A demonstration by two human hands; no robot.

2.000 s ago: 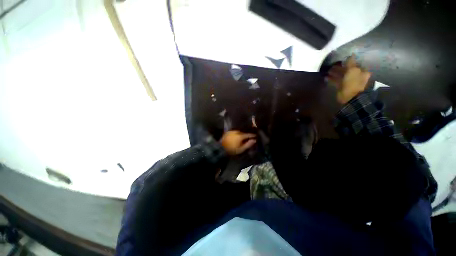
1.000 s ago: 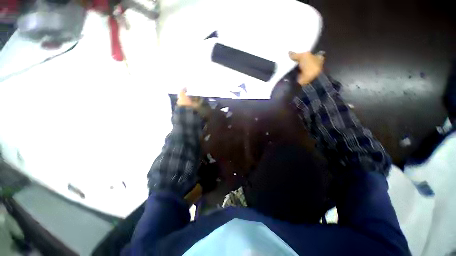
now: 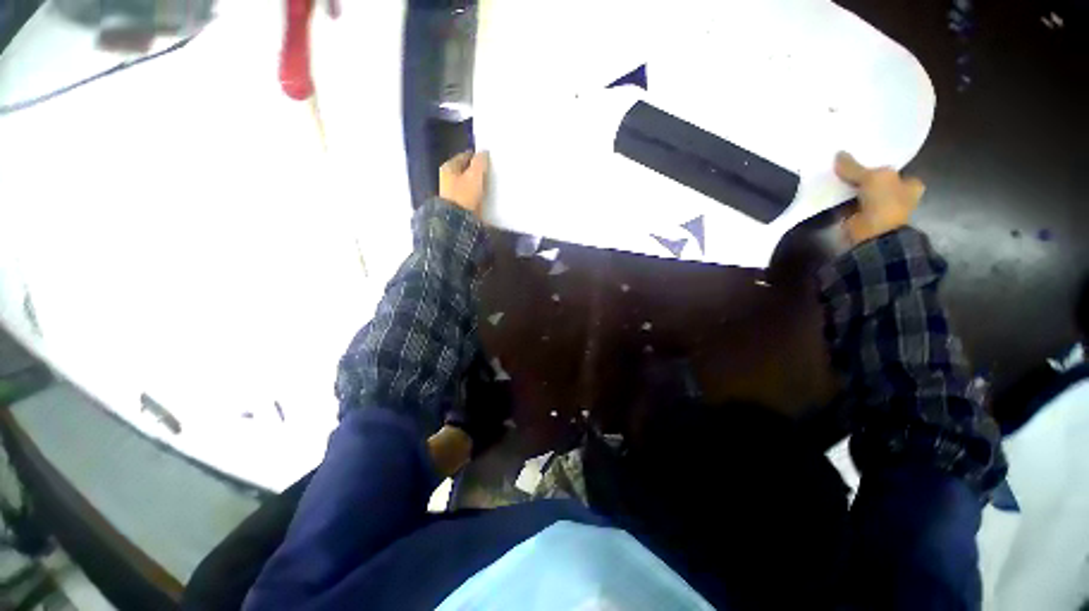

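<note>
A large white-topped cut bundle (image 3: 549, 107) with a rounded right side lies in front of me. My left hand (image 3: 463, 183) grips its left edge, thumb on top. My right hand (image 3: 881, 201) grips its right edge near the inner curve, thumb on top; the fingers beneath are hidden. A dark flat weight (image 3: 707, 162) lies on the bundle, with small dark triangular offcuts (image 3: 631, 78) beside it. A gap separates the bundle from the large white-topped lay (image 3: 215, 251) on the left.
The cutting machine's red handle (image 3: 296, 50) is at the top left, and the silver base plate (image 3: 457, 60) shows in the gap. Small offcuts lie on the dark glossy table (image 3: 573, 346). Another white piece (image 3: 1051, 513) is at the lower right. A cable (image 3: 108, 86) crosses the upper left.
Both hands have come to the bundle's two sides. It first stood against the lay; now a gap lies between them. In the last second it shifted right in view. The red handle has come into view.
</note>
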